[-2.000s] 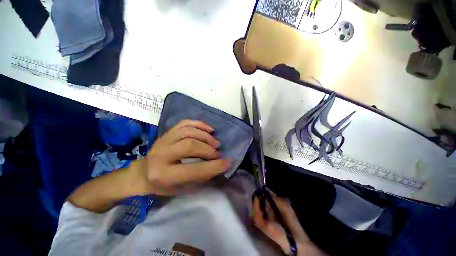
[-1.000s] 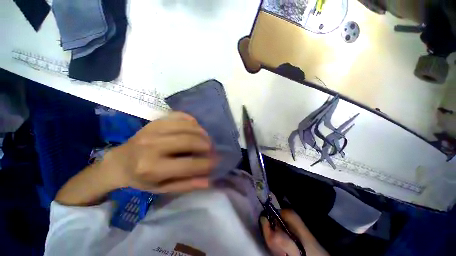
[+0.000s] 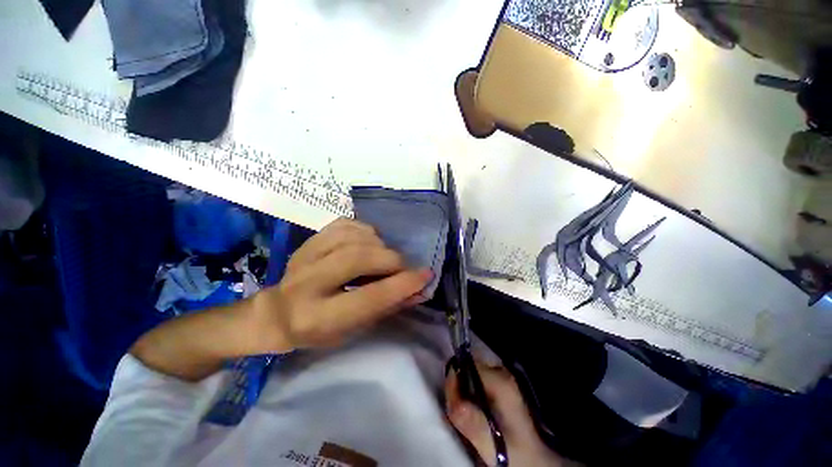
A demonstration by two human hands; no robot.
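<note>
My left hand (image 3: 342,283) holds a grey-blue sewn piece (image 3: 406,223) at the near edge of the table, fingers over its lower part. A stitch line runs inside its edge. My right hand (image 3: 493,410) holds the dark handles of the long scissors (image 3: 458,274). The blades point up the table along the right edge of the piece, nearly closed. A thin grey strip (image 3: 483,271) lies just right of the blades. A heap of curved grey offcuts (image 3: 598,246) lies farther right.
Grey-blue pieces (image 3: 160,41) overlap on a darker piece (image 3: 187,114) at the upper left. A dark strip (image 3: 68,14) lies at the far left. The tan sewing machine bed (image 3: 566,91) is at the upper right. Printed ruler marks (image 3: 265,178) run along the table's near edge. Blue plastic shows below.
The piece has been turned in my left hand. The scissors have moved left to its edge, their blades closing. A thin strip now lies beside the blades. The view has shifted slightly.
</note>
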